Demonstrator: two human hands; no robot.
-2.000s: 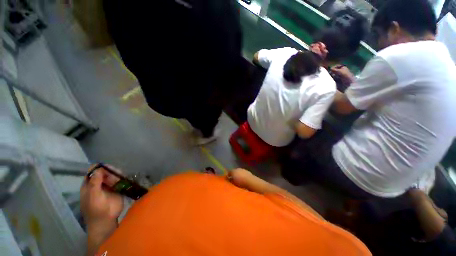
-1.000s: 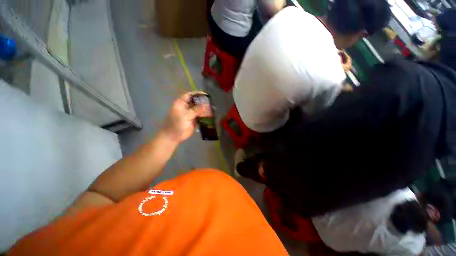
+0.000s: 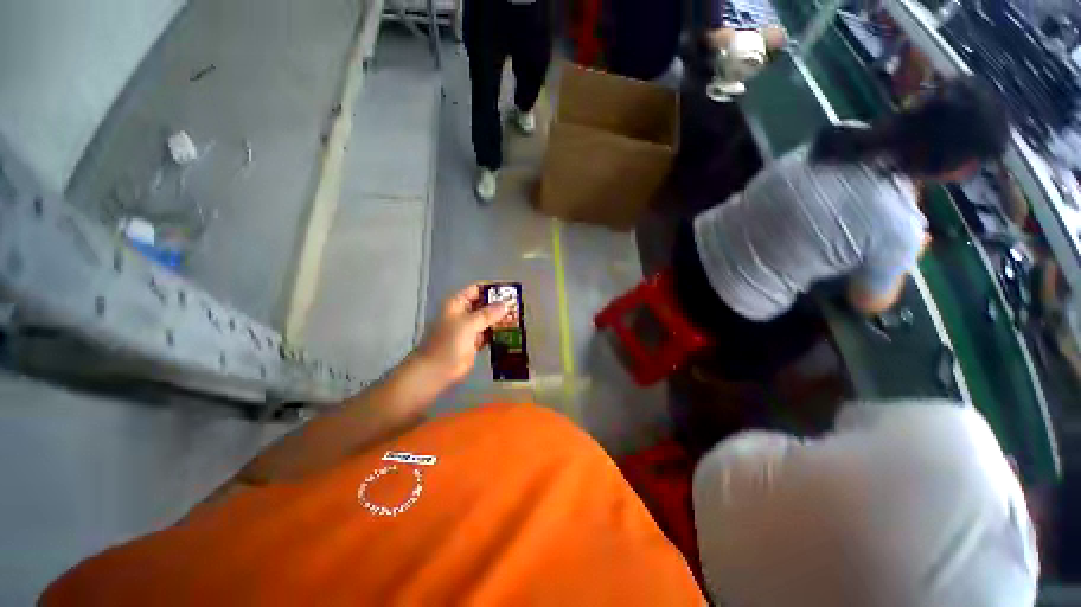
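My left hand reaches forward from the left, over the aisle and in front of my orange shirt. It grips an open handset at its upper left side, with the thumb over the upper part. The handset is a slim black bar held lengthwise. A silvery and reddish area shows near its top and green in its middle, with a dark lower end. The fingers beneath it are mostly hidden. My right hand is out of the picture.
A cardboard box stands ahead, with a person walking left of it. Red stools and seated people line the green conveyor at right. A grey metal frame runs along the left.
The view has moved along the aisle, bringing the box and the walking person nearer. The dark-clothed person at right has left view. My left hand still holds the handset.
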